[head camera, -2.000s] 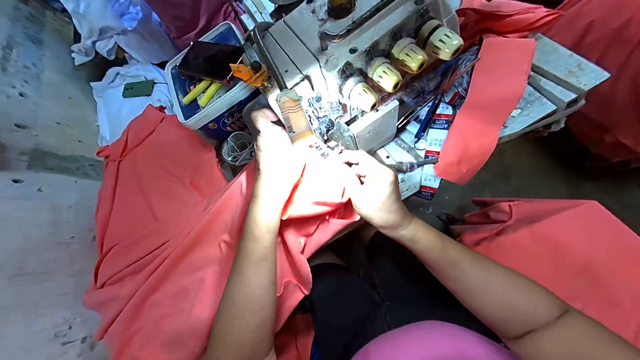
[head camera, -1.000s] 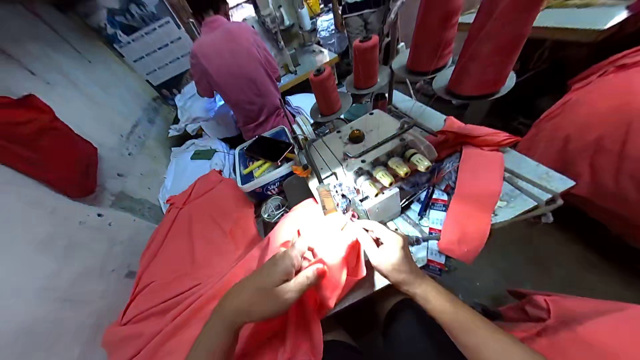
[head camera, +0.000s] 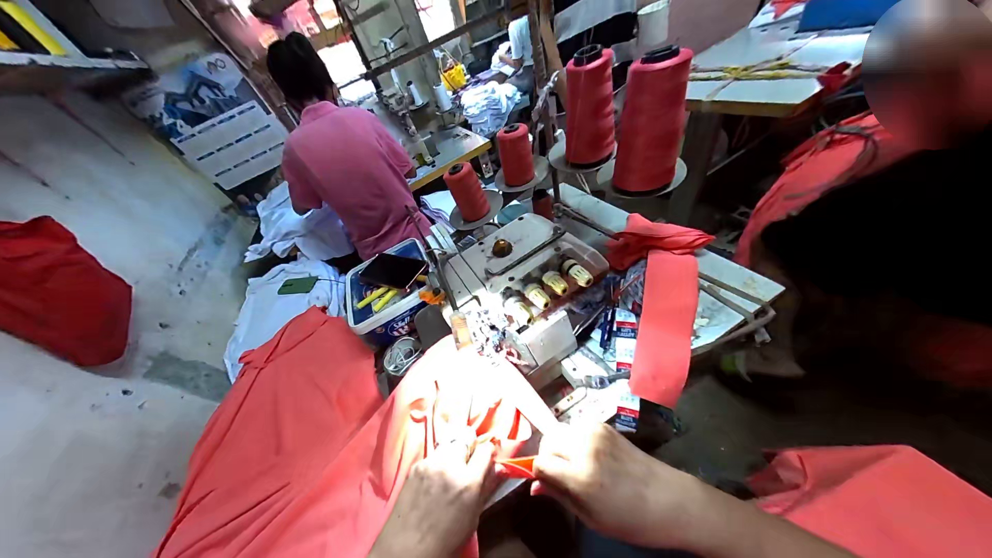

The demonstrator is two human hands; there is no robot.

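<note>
Coral fabric [head camera: 364, 465] spreads from the lower left up to the needle area of an overlock sewing machine [head camera: 519, 263]. My left hand [head camera: 449, 480] pinches the fabric in front of the machine. Close to its right, my right hand [head camera: 593, 473] grips the fabric's edge, and a short folded piece spans between the two. Bright lamp light washes out the cloth at the presser foot, so the stitching point is hidden. Four tension dials [head camera: 554, 283] line the machine's front. A coral strip [head camera: 666, 325] hangs over the table at the right.
Red thread cones [head camera: 651, 120] stand behind the machine. A plastic tub [head camera: 387, 291] holds a phone and yellow-handled tools. Beyond it a person in a pink shirt [head camera: 353, 174] faces away; another person is at the far right. More coral fabric [head camera: 883, 496] lies lower right.
Both hands have come back from the needle area toward my body, still on the coral fabric. The view has tilted up, showing more of the room.
</note>
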